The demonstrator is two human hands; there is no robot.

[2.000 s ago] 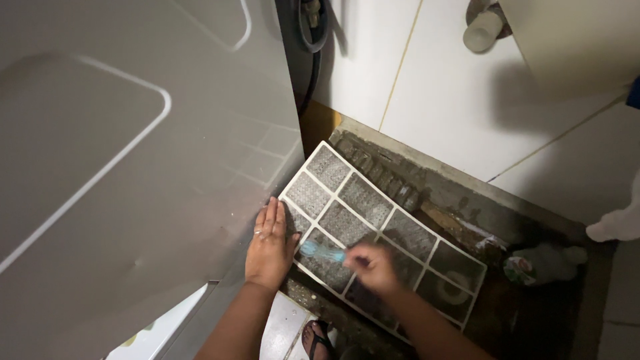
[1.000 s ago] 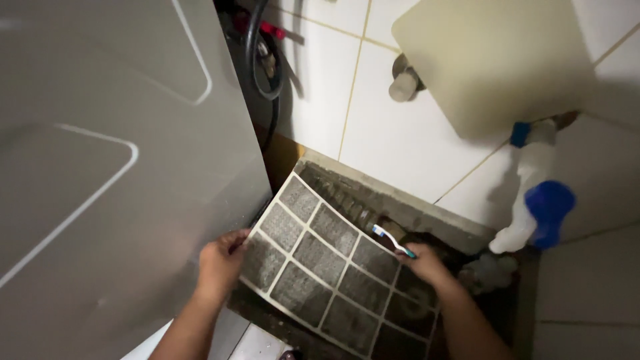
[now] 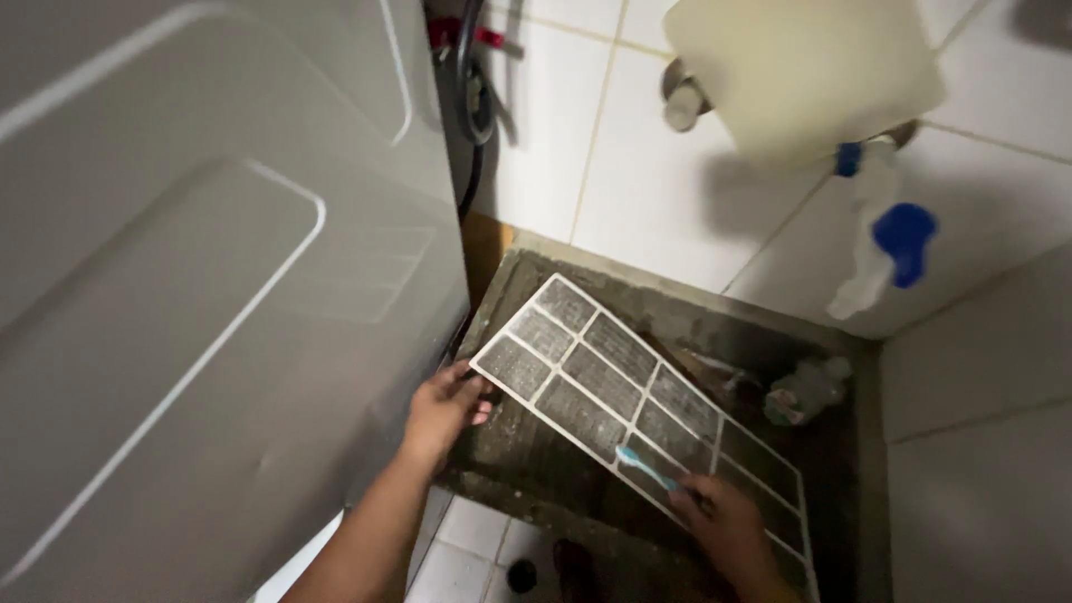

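Observation:
A mesh air-conditioner filter with a white plastic grid frame (image 3: 641,391) lies tilted over a dark, wet basin (image 3: 536,469). My left hand (image 3: 448,406) pinches the filter's left corner between thumb and fingers. In my right hand (image 3: 720,519) is a toothbrush (image 3: 645,469) with a pale blue and white head, held low over the filter's near edge. Whether the bristles touch the mesh cannot be told. The right hand is also at the near edge of the frame, and its fingertips are blurred.
A large grey appliance panel (image 3: 209,335) stands close on the left. Behind it hangs a black hose (image 3: 476,109). A wall tap (image 3: 685,105), a whitish board (image 3: 804,75) and a white pipe with a blue handle (image 3: 904,243) are at the tiled wall. A crumpled plastic bottle (image 3: 808,391) lies in the basin's far corner.
My left hand lay flat by the filter's edge two seconds ago and now pinches its corner. The toothbrush has moved from the filter's far edge to its near edge since one second ago.

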